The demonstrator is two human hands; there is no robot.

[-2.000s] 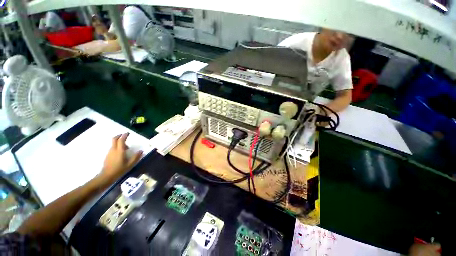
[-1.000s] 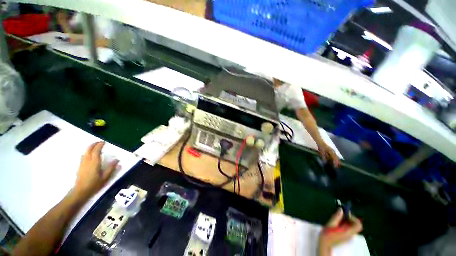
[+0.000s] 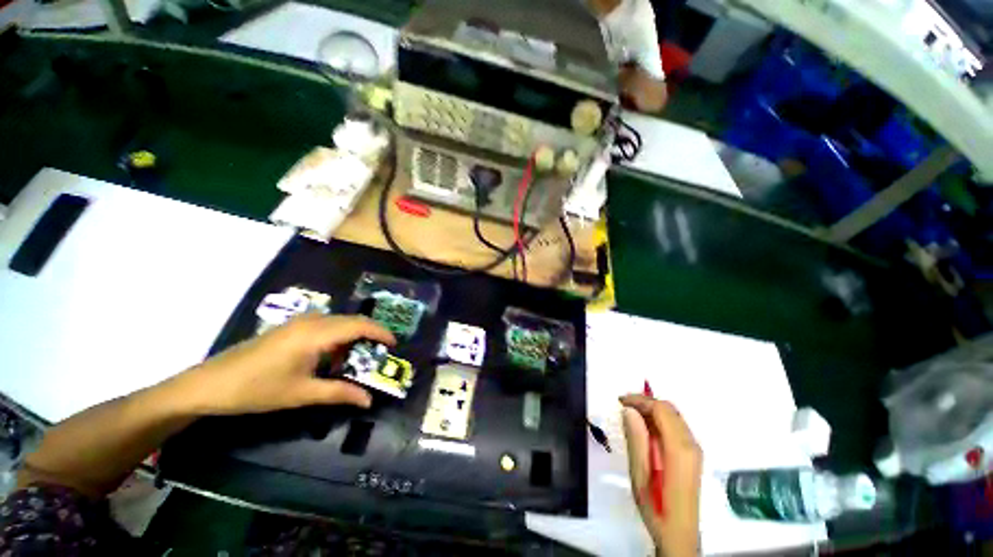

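Observation:
My left hand (image 3: 294, 364) holds a small unit (image 3: 379, 368) with white, black and bright yellow parts over the black panel (image 3: 479, 477). My right hand (image 3: 670, 468) holds a thin red pen-like tool (image 3: 653, 452) over the white sheet at the right; its lower tip is unclear. A cream socket strip (image 3: 448, 403) with a white adapter (image 3: 465, 344) lies on the panel. Another white adapter (image 3: 292, 308) is at the left, its strip mostly hidden by my left hand. Green circuit boards (image 3: 394, 312) sit under clear covers.
A bench instrument (image 3: 501, 103) with black and red leads stands behind on a wooden board (image 3: 436, 242). A phone (image 3: 49, 234) lies on the left white sheet (image 3: 142, 294). A clear bottle (image 3: 800, 495) lies at the right. Another person's arm (image 3: 642, 89) is at the back.
The view has tilted down. My left hand has moved from the left sheet onto the panel and now holds the unit. My right hand has come in beside the panel with the red tool.

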